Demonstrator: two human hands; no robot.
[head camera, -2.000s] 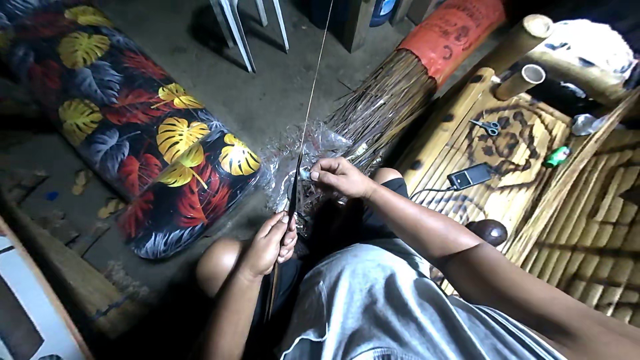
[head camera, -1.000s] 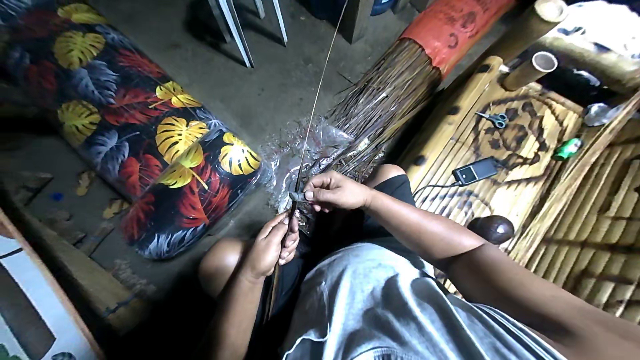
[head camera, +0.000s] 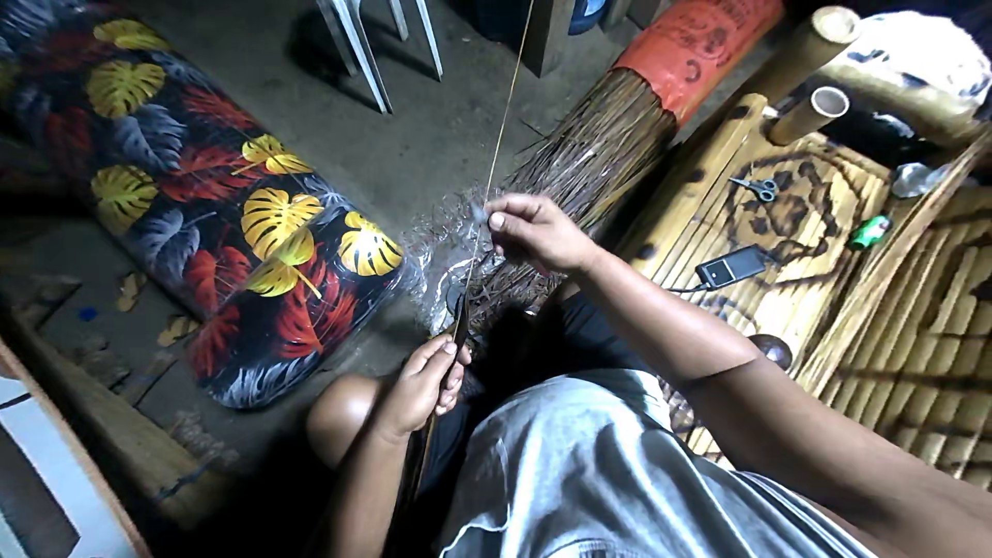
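Observation:
My left hand (head camera: 432, 384) is closed around a thin dark strip or bundle of strips (head camera: 425, 457) that runs down past my lap. From its upper end a long thin light strand (head camera: 505, 108) rises to the top of the view. My right hand (head camera: 539, 232) is up beside the strand, thumb and forefinger pinching a small pale, translucent piece (head camera: 479, 213); what it is, I cannot tell. Behind my hands lie crumpled clear plastic (head camera: 438, 256) and a large bundle of thin dark sticks (head camera: 597, 147) in a red-orange wrapper (head camera: 701, 54).
Left lies a long cushion-like roll in leaf-print covering (head camera: 225, 209). On the bamboo bench (head camera: 690, 209) at right are small scissors (head camera: 763, 189), a black device with a cable (head camera: 731, 266), a green object (head camera: 869, 232) and a dark round object (head camera: 771, 351). White chair legs (head camera: 364, 62) stand ahead.
My right hand was close above my left hand a second ago and has moved up along the strand, away from it. My left hand keeps its hold on the dark strip.

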